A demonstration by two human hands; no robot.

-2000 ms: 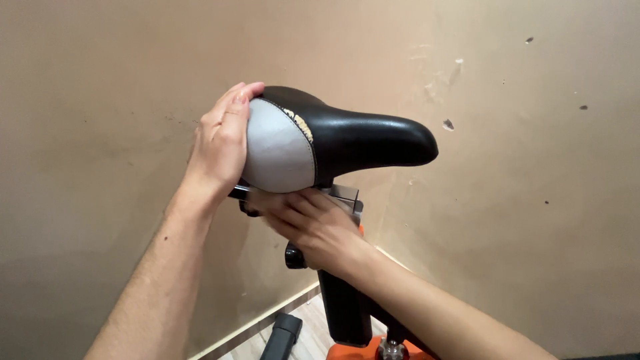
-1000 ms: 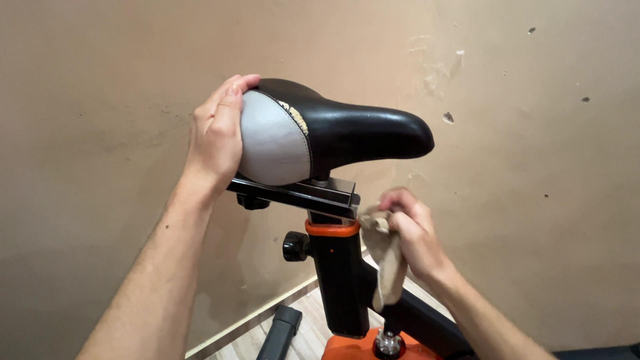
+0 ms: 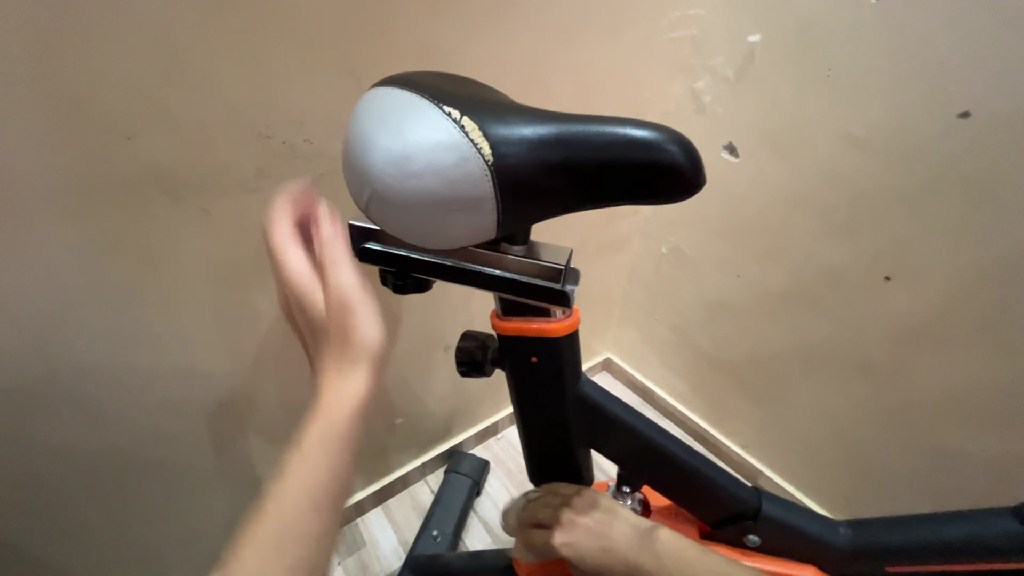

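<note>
An exercise bike's black and grey saddle [image 3: 592,156], its cover torn along the seam, sits on a metal slide rail [image 3: 472,268]. My left hand [image 3: 324,280], blurred, is in the air just left of the rail and holds nothing. Low on the bike, my right hand [image 3: 572,520] is closed at the foot of the black seat post tube [image 3: 548,408], beside the orange body [image 3: 672,512]. A bit of pale cloth [image 3: 518,512] shows at its fingers. An orange collar [image 3: 536,324] rings the tube's top, with a black knob [image 3: 478,354] below it.
A beige wall [image 3: 840,280] with chips and small holes stands behind the bike and meets another wall in a corner. Skirting [image 3: 680,408] runs along the wood-look floor [image 3: 384,536]. A black stabiliser foot [image 3: 460,496] rests there, and a black frame tube [image 3: 680,448] slopes down to the right.
My left hand has let go of the saddle's rear and moved down. My right hand has gone from beside the orange collar down to the base of the tube with the cloth.
</note>
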